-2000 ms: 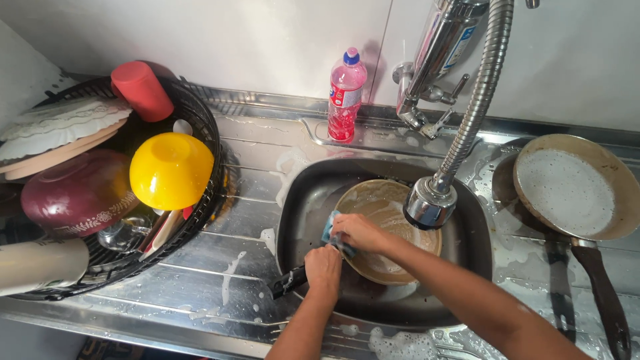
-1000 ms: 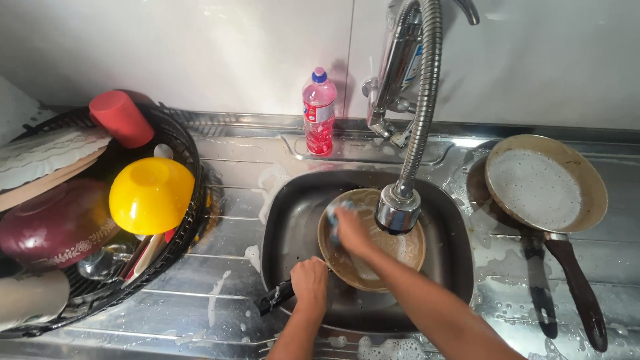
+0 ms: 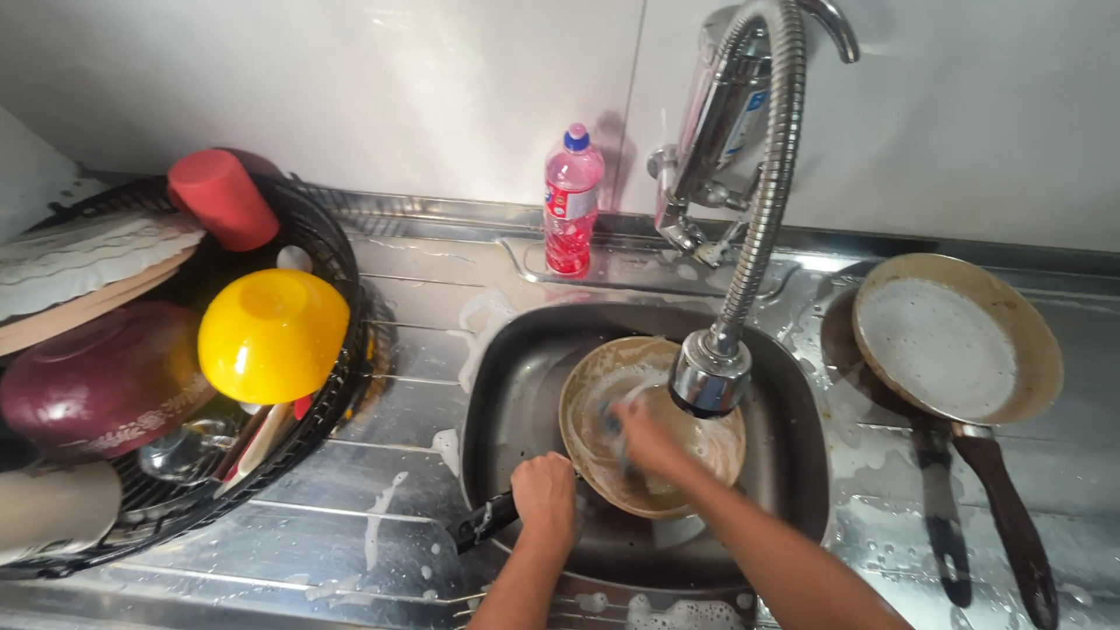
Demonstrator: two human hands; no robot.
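Note:
A small beige frying pan, soapy inside, lies within a large dark rectangular pan at the sink. My left hand is closed around the small pan's black handle. Inside the same pan, my right hand presses a bluish sponge to the soapy surface; both are blurred. The chrome sprayer head of the flexible faucet hangs just above the small pan, over its right part.
A second beige frying pan with foam rests on the steel counter at right. Behind the sink stands a bottle of pink liquid. At left, a black dish rack holds a yellow bowl, a purple bowl, a red cup and plates.
My right hand with the sponge has moved about inside the small pan, from its left edge two seconds ago to nearer the middle. My left hand has stayed on the handle.

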